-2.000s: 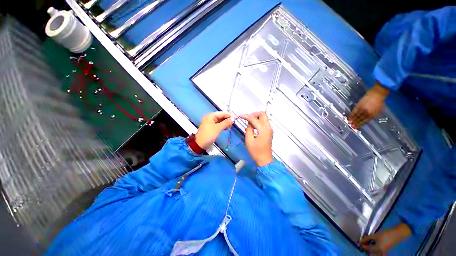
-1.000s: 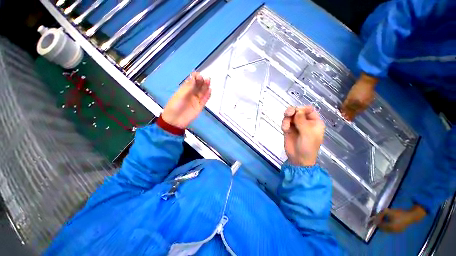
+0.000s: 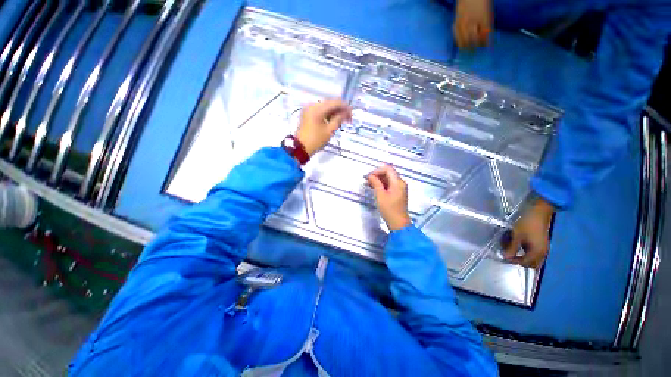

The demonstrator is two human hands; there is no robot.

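Observation:
A large silver back panel (image 3: 353,213) with raised ribs and a black edge lies on the blue padding in front of me. My left hand (image 3: 318,127), with a dark red wrist band, is over the panel's middle, near the bracket area; its thumb and fingertips are close together. My right hand (image 3: 391,197) is lower and to the right over the panel, its fingers curled with thumb and index fingertip close. Whether a thin wire lead is in either hand is too small to tell.
A coworker's hand (image 3: 528,234) is on the panel's right end; the other hand (image 3: 472,23) is beyond its far edge. Metal rollers (image 3: 81,110) lie left, others far right. A green mat (image 3: 66,258) holds a red lead pile (image 3: 62,256) and white roll (image 3: 16,205).
My view has turned, so the panel lies more level. My hands have moved in over the panel's middle, from apart above it. The coworker's upper hand has left the panel for its far side.

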